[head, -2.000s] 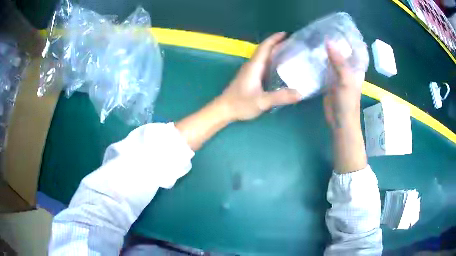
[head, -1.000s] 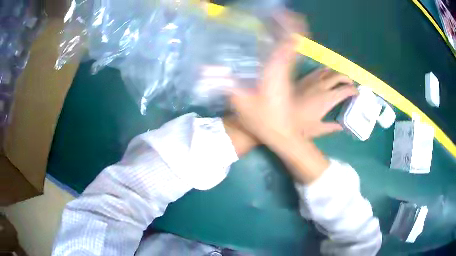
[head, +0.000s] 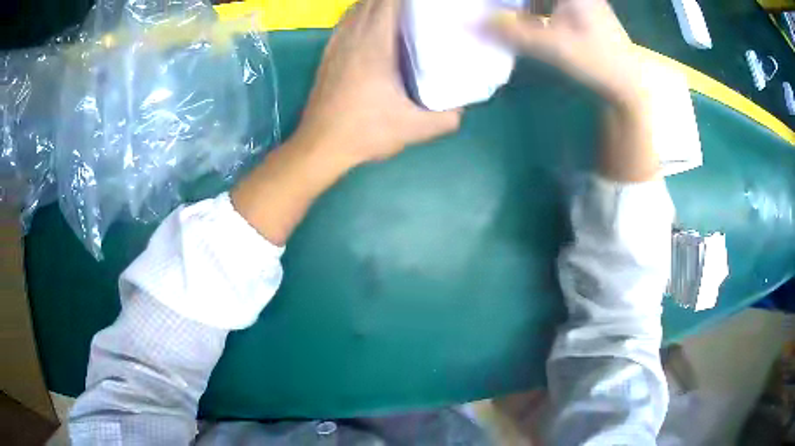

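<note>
A white rounded unit [head: 458, 57] is at the top middle of the view, cut off by its upper edge. My left hand [head: 366, 96] grips its left side and lower corner. My right hand [head: 580, 43] is at its right, blurred, with fingers over the unit's face; whether it grips the unit is unclear. Clear plastic bags [head: 144, 113] lie in a crinkled pile at the upper left. A small white box [head: 678, 118] sits right of my right wrist, partly hidden by it. A stack of leaflets or cards [head: 697, 268] lies lower on the right.
The green bench top [head: 418, 287] has a yellow edge strip [head: 723, 103]. Beyond it on the dark surface are a white unit [head: 691, 22] and a small white accessory with a curved tail [head: 757, 70]. A brown carton edge [head: 22, 322] is at the far left.
The filled clear bag has left my hands. My hands have uncrossed, and my left hand now holds a white unit that lay on the bench at the right. The view has shifted.
</note>
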